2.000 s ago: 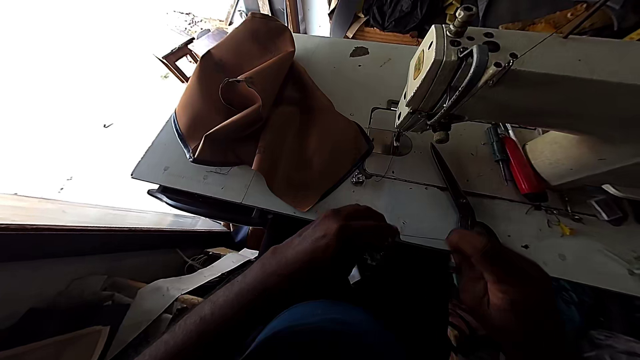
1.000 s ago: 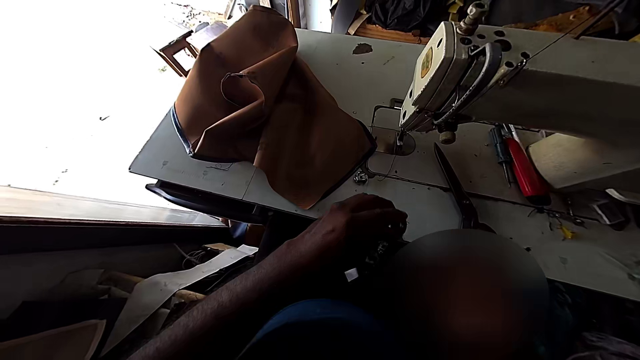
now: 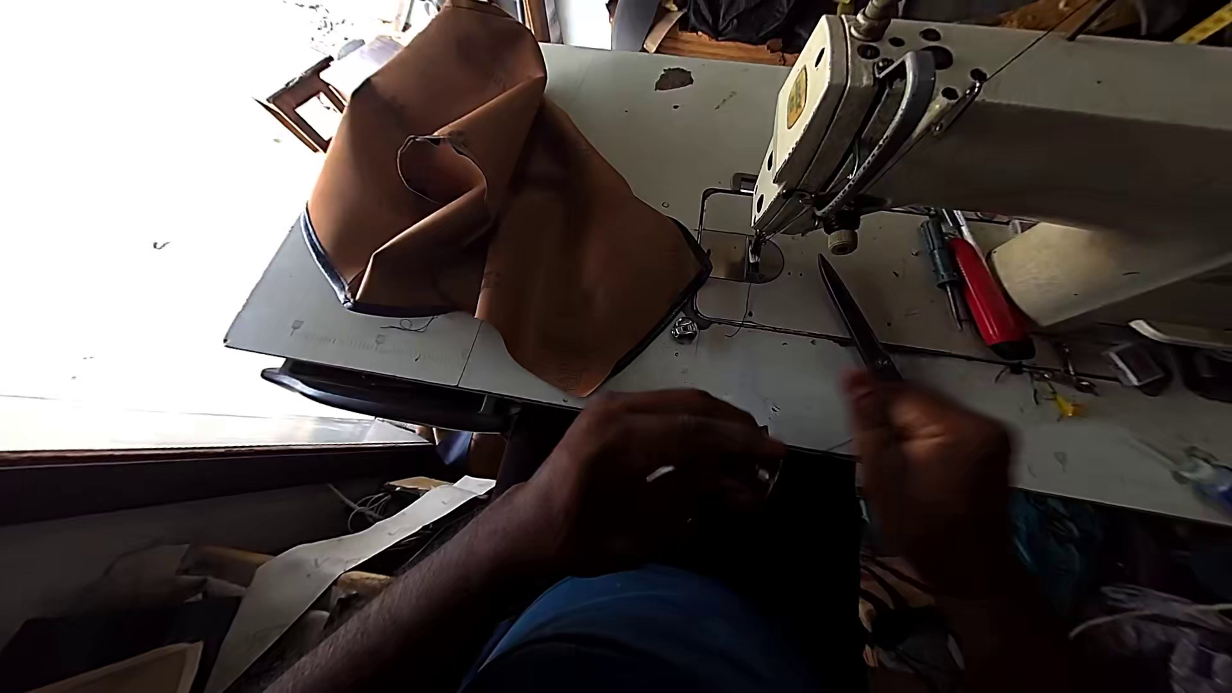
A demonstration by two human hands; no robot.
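My left hand (image 3: 664, 462) is curled near the table's front edge, around a small, dark thing with shiny spots that I cannot make out. To its right is my right hand (image 3: 929, 452), blurred, its fingers bent; whether it holds anything is unclear. Dark scissors (image 3: 861, 327) lie on the table just beyond it, their lower part hidden behind the fingers. A brown fabric piece (image 3: 587, 260) with dark edging and a round cut opening lies folded, left of the needle of the sewing machine (image 3: 808, 125). A small metal bobbin case (image 3: 684, 329) sits beside the fabric.
A red-handled tool (image 3: 987, 298) and a green-handled screwdriver (image 3: 938, 255) lie under the machine's arm. Small metal parts and a yellow scrap (image 3: 1066, 404) are at the right of the table (image 3: 1078, 462). Pale fabric or paper strips (image 3: 318, 568) hang below left.
Two seconds ago my right hand was at the scissors' handle; a second ago it was lower, a blur. Now it is raised near the handle again. My left hand stays near the table edge.
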